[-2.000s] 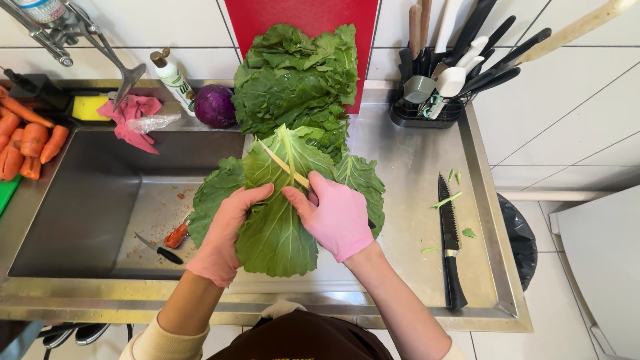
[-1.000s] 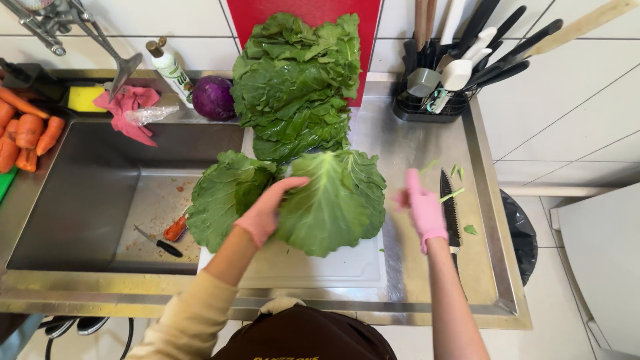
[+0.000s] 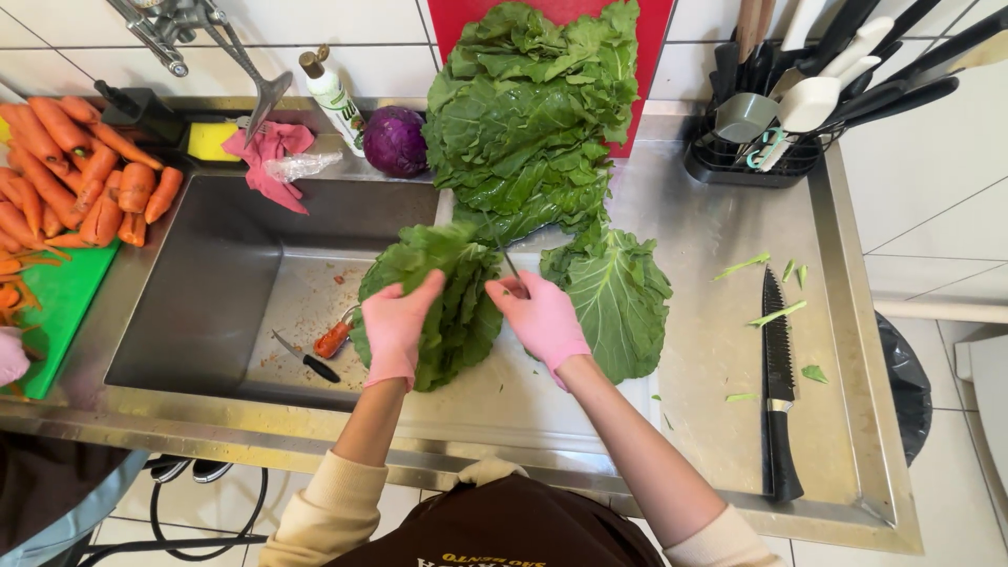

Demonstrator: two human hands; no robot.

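Observation:
Both my hands wear pink gloves. My left hand [image 3: 398, 323] grips a blurred green leaf over a pile of collard-like leaves [image 3: 465, 315] at the left of the white cutting board [image 3: 504, 402]. My right hand [image 3: 543, 319] pinches a thin dark strip, perhaps a stem or a small blade; blur hides which. Just right of that hand a broad leaf with pale veins [image 3: 610, 303] lies flat. Behind the hands, a large stack of leaves [image 3: 535, 118] leans against a red board [image 3: 647, 63]. A black serrated-looking knife [image 3: 780, 386] lies on the steel counter at the right, with stem scraps around it.
The steel sink [image 3: 205, 291] at left holds a small knife [image 3: 307, 358] and a peeler [image 3: 335, 339]. Carrots [image 3: 71, 173] lie beside and on a green board [image 3: 67, 307]; a co-worker's gloved hand [image 3: 9, 354] is there. A purple cabbage [image 3: 395, 142] and utensil rack [image 3: 744, 169] stand behind.
My right hand has come back from near the large knife to the middle of the board. My left hand has moved from the right-hand leaf to the left pile, where it holds a leaf.

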